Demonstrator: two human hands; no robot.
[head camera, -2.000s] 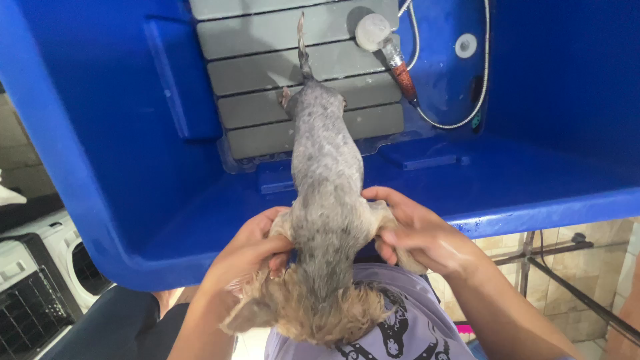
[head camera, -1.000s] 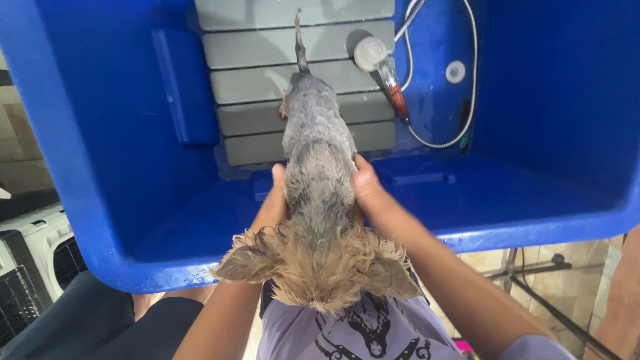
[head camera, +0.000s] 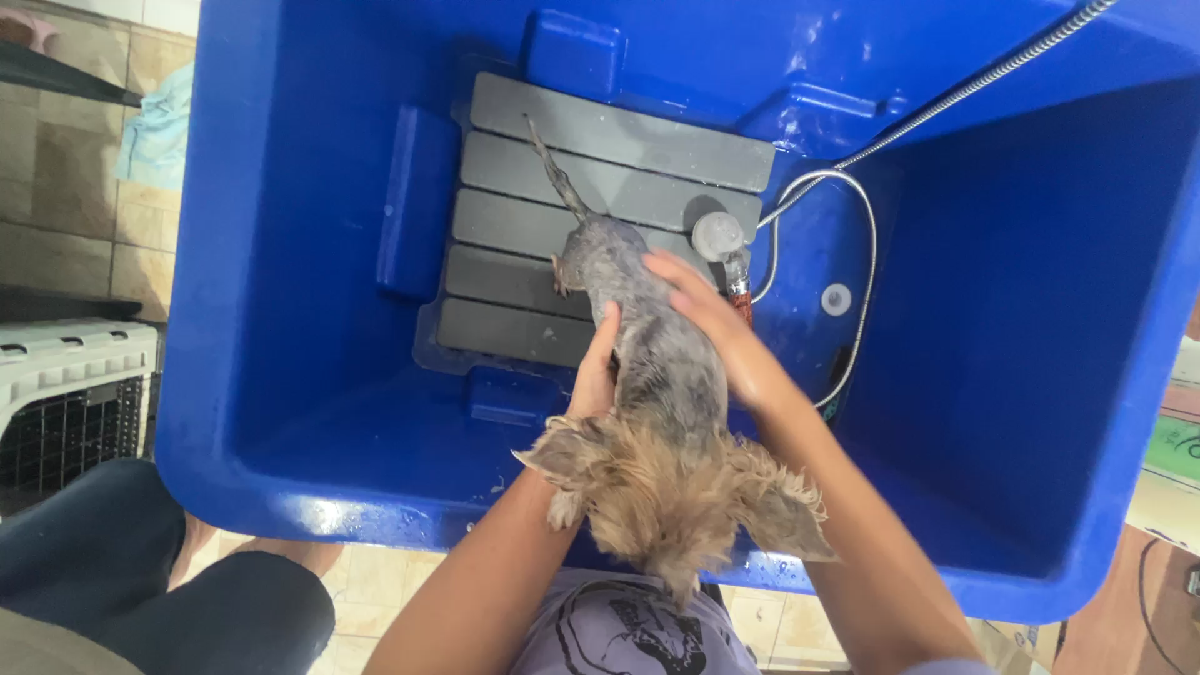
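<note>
A small dog (head camera: 656, 347) with a short-clipped grey body and longer tan hair on its head is in the blue plastic tub (head camera: 309, 328), tail away from me, head over the near rim. My left hand (head camera: 596, 370) lies along the left side of its body, partly hidden by it. Across the dog's right flank and back rests my right hand (head camera: 708, 319), fingers extended. The slatted grey mat (head camera: 525, 225) is beneath its hindquarters. Just right of the dog, a shower head (head camera: 719, 236) lies on the mat. The dog's front legs are mostly hidden.
A metal shower hose (head camera: 874, 253) loops at the tub's right and runs over the far wall. Beside it is a round white drain plug (head camera: 835, 299). A white pet carrier (head camera: 75, 366) stands outside at left, near a seated person's dark-clothed knees (head camera: 234, 609).
My right hand has moved from near the dog's shoulder to its flank and back. The dog's head, earlier over my shirt, is now closer to the tub's rim. The view has shifted.
</note>
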